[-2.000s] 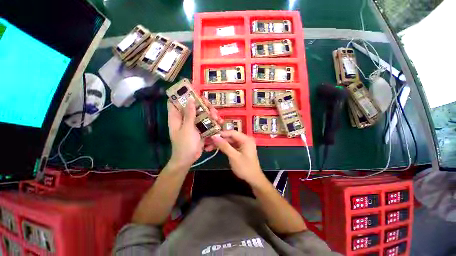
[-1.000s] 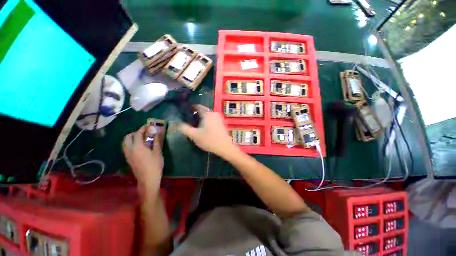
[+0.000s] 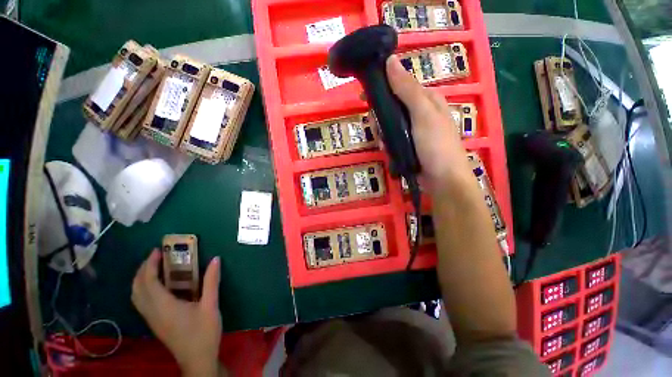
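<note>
My right hand grips a black barcode scanner and holds it above the red phone tray, its head over the second slot of the left column. My left hand is around the lower part of a tan phone lying back up on the green mat, thumb and fingers at its sides. The two top left slots hold white slot labels; the three below hold tan phones. The right column holds phones, partly hidden by my right hand and arm. A phone with a white cable lies tilted over the lower right slots.
Spare tan phones lie in a group left of the tray, near a white mouse and a white printed label. A second scanner and more phones are at right. Red trays stand lower right; a monitor is at left.
My right hand has picked up the left scanner and moved it over the tray. My left hand has taken the phone from above the tray to the mat at left. The view has shifted closer.
</note>
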